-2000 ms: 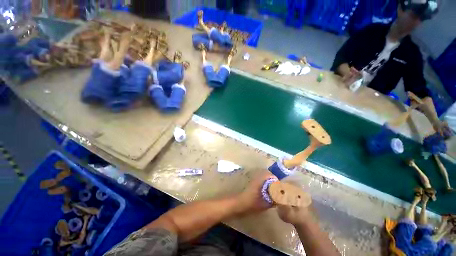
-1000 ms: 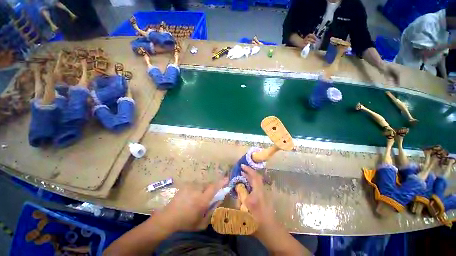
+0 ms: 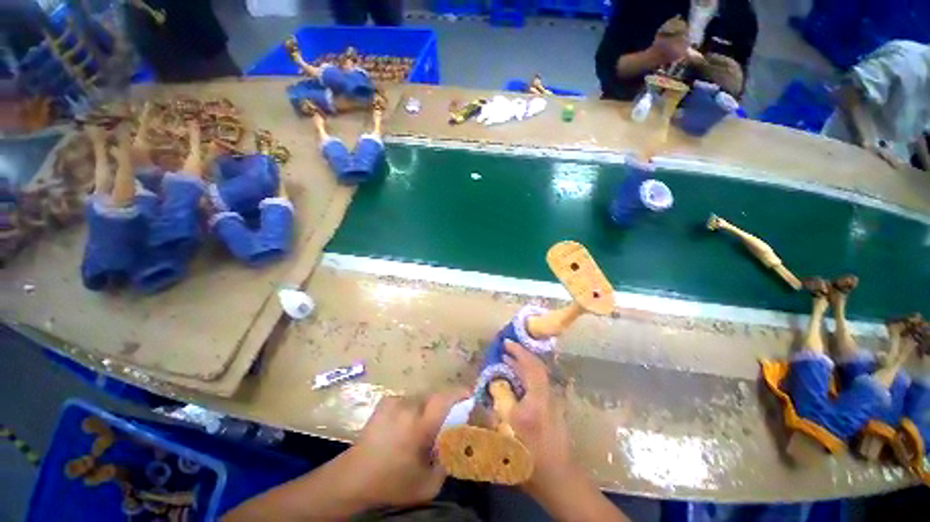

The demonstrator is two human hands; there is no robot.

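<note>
My right hand (image 3: 538,428) is closed around blue shorts (image 3: 502,352) with white frilled cuffs and two tan legs. One leg points up and right to a flat tan foot base with small holes (image 3: 581,277). The other foot base (image 3: 485,455) faces me, low between my hands. My left hand (image 3: 403,444) is closed around a white bottle (image 3: 459,413), held against the near cuff. Its nozzle tip is hidden.
A small printed tube (image 3: 339,374) and a white round item (image 3: 296,302) lie at left. Joined legs (image 3: 168,229) are on cardboard. Shorts with orange sashes (image 3: 821,393) lie at right. The green belt (image 3: 489,224) carries a leg (image 3: 755,248). A crate (image 3: 127,469) is lower left. Workers sit across.
The white bottle, earlier lying on the ledge, is now in my left hand at the cuff. One loose leg has gone from the belt. The worker across now holds a blue part in both hands.
</note>
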